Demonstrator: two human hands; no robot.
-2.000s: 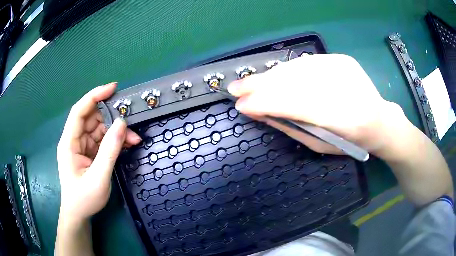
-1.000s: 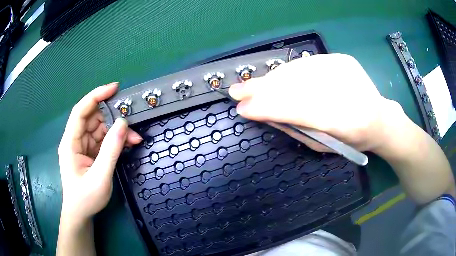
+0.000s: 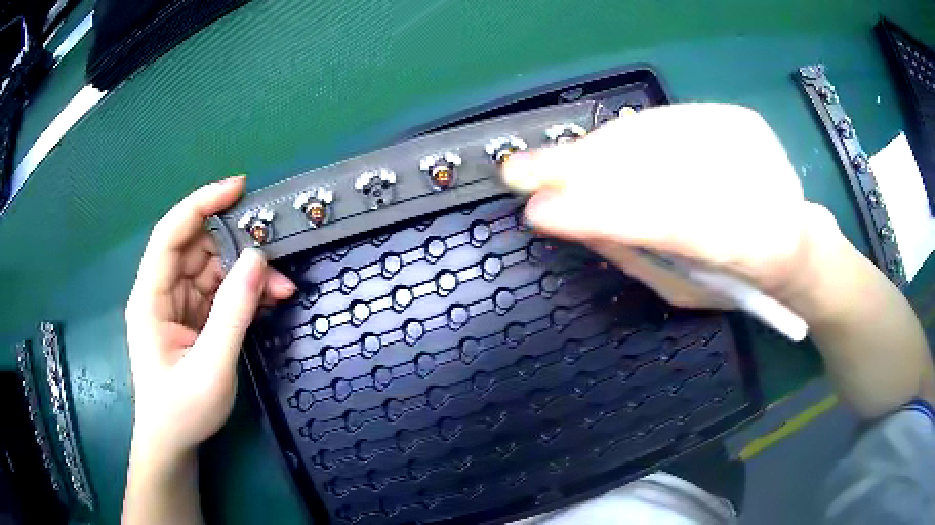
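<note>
My left hand (image 3: 200, 328) grips the left end of a grey fixture bar (image 3: 410, 200), thumb in front and fingers behind. The bar is tilted up to the right over the far part of a black pocketed tray (image 3: 492, 379). Its stations hold small round components (image 3: 442, 174) with copper-orange centres; the third station from the left shows no orange. My right hand (image 3: 677, 200) holds silver tweezers (image 3: 754, 300), slightly blurred. Its fingertips are at the bar's fifth station and hide the tweezer tips. The hand partly covers the bar's right end.
Another loaded bar (image 3: 853, 159) lies at the right beside a white paper (image 3: 902, 190). Two loose bars (image 3: 64, 410) lie at the left edge. Dark textured trays (image 3: 144, 36) are at the far left and right edge. A green mat (image 3: 338, 72) lies underneath.
My right hand and the tweezers have moved right along the bar, from the fourth station to the fifth. My left hand and the bar have barely shifted.
</note>
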